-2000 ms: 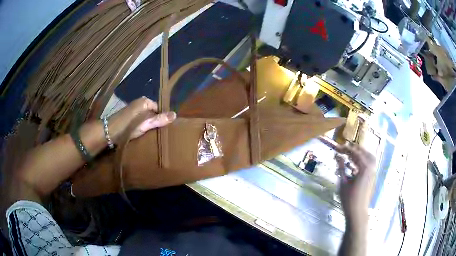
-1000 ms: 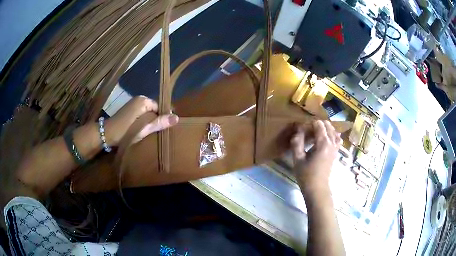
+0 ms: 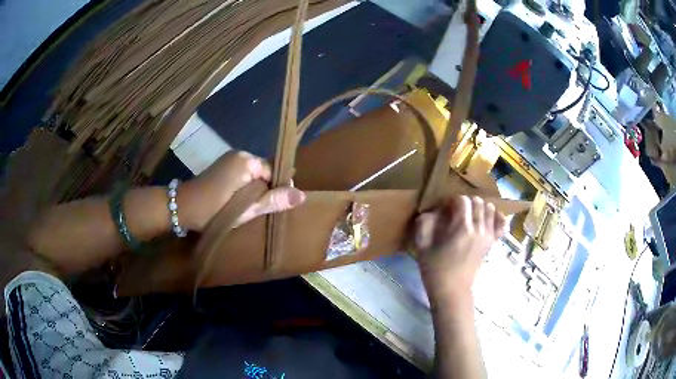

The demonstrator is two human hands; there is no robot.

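A brown bag panel lies across in front of me, its right end near the clamp frame. A small clear hardware packet hangs at its middle. My left hand grips the panel's upper edge at the left strap handle, thumb in front. My right hand grips the panel at the foot of the right strap handle, fingers curled over the edge. Another brown panel part with a looped strap shows behind.
The sewing machine head stands at upper right, with its lit needle area beside it. A large strap bundle fans out at upper left, beside a dark grey mat. Red-handled snips and a white reel lie at right.
My right hand has come from over the bed onto the panel and closed at the right strap. The panel and my left hand have shifted right in view; the right strap now leans.
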